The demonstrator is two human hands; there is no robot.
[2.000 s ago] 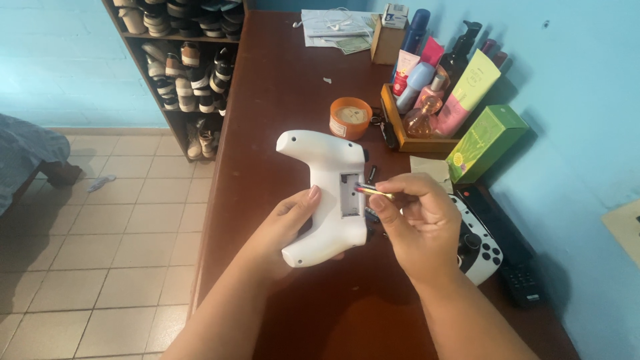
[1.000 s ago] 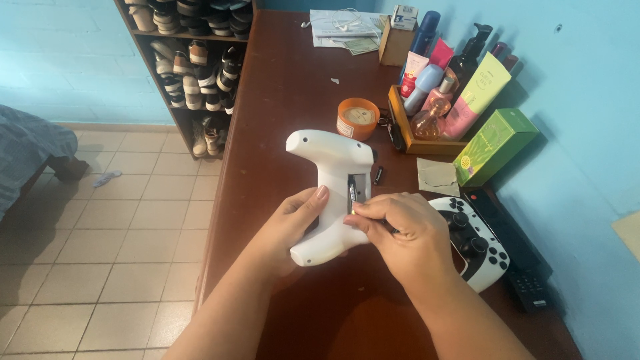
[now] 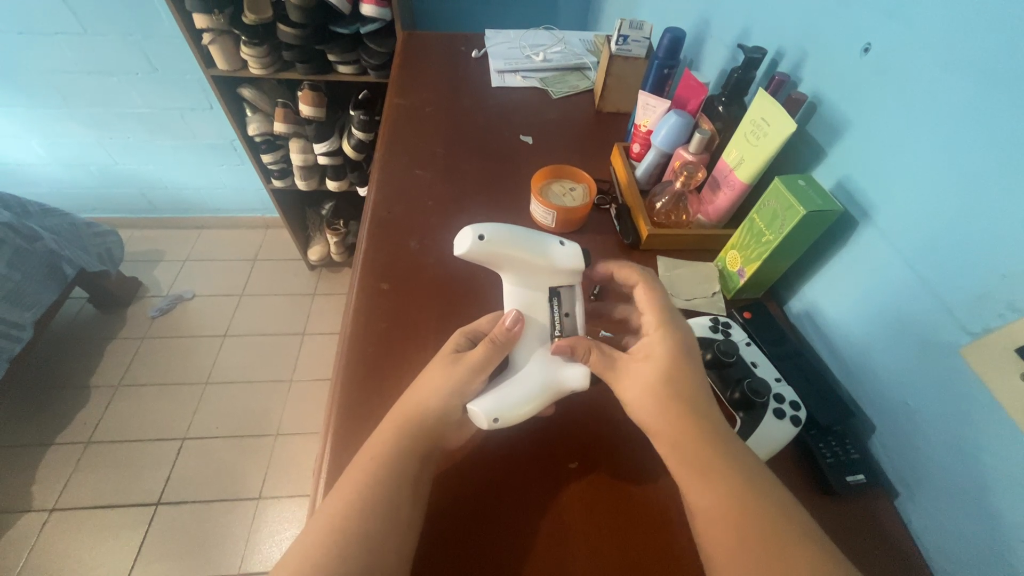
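Observation:
A white game controller (image 3: 532,320) is held back side up over the desk, its battery bay uncovered. One black Panasonic battery (image 3: 558,318) lies in the left part of the bay; the right part shows bare. My left hand (image 3: 480,360) grips the controller from its left side, thumb on the back. My right hand (image 3: 640,328) is at the right edge of the controller, its thumb touching by the lower end of the bay and the other fingers apart, slightly blurred. Just beyond the controller's right edge, another small dark battery (image 3: 594,293) is partly in view near those fingers.
On the brown desk (image 3: 448,144) stand an orange candle (image 3: 562,198), a wooden tray (image 3: 684,238) of bottles and tubes and a green box (image 3: 776,236). A second white controller (image 3: 752,384) and remote controls (image 3: 836,456) lie at the right. A shoe rack (image 3: 296,76) adjoins the desk.
A battery was in my right fingers over the bay two seconds ago; one now lies in the bay. My right fingers have since spread and moved off it to the right.

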